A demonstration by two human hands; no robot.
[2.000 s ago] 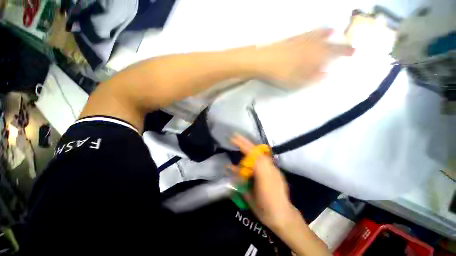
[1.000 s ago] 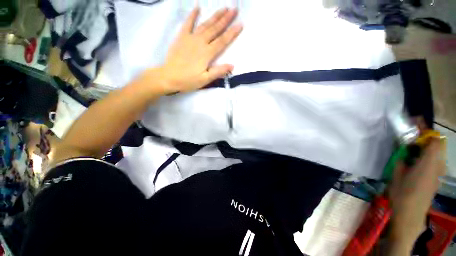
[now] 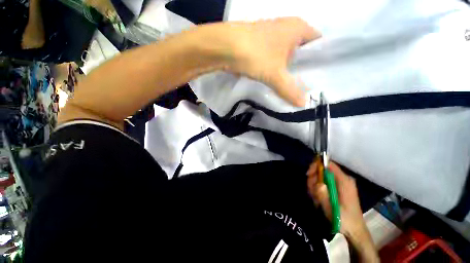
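A white garment panel (image 3: 397, 138) lies across the table and hangs over its front edge. A navy band (image 3: 391, 104) runs across it. My right hand (image 3: 337, 192) holds scissors (image 3: 323, 128) with a green and an orange-yellow handle loop. Their silver blades point away from me and lie over the navy band, at thin dark lines on the panel. Whether the blades are inside the fabric I cannot tell. My left hand (image 3: 273, 56) is on the panel just left of the blade tips, fingers spread, slightly blurred; its fingertips seem to touch the fabric.
Another white piece with a navy stripe and a narrow dark slit (image 3: 212, 148) lies on my lap. A red basket (image 3: 417, 247) stands at the lower right. Another person's forearm (image 3: 34, 25) shows at the upper left. Scraps (image 3: 44, 97) cover the floor at left.
The scissors have come back from the far right to the middle of the panel, over the band. My left hand has moved right. The panel has shifted in view.
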